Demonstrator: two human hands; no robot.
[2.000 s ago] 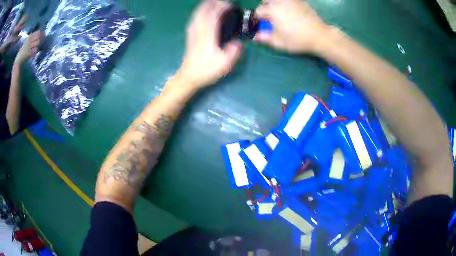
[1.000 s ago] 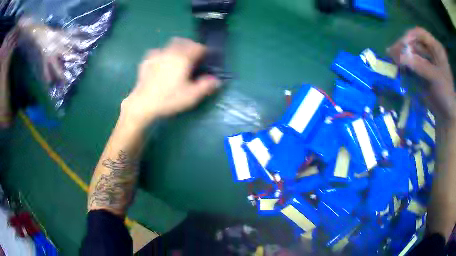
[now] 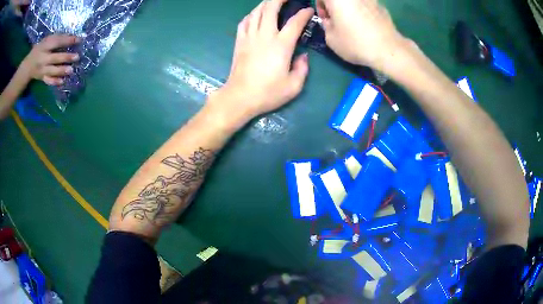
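My left hand [image 3: 269,59] is at the top centre and grips a black plastic housing [image 3: 314,35]. My right hand [image 3: 357,29] is at the housing's other side, with its fingertips pinched at it; what they pinch is hidden. The housing's far end is cut off by the top edge. A loose pile of blue battery packs [image 3: 370,184] with white or cream strips and red leads lies on the green bench, below my right forearm, which hides part of it.
A black housing with a blue pack [image 3: 502,62] lies at the upper right. A shiny plastic bag [image 3: 89,29] is at the upper left, with another person's hand [image 3: 55,59] on it. A small cream piece [image 3: 206,253] lies near the bench's front edge.
Since one second ago, my right hand has moved from the pile's right side to the housing. My left hand has moved up and right. The other person's hand is now clearer on the bag.
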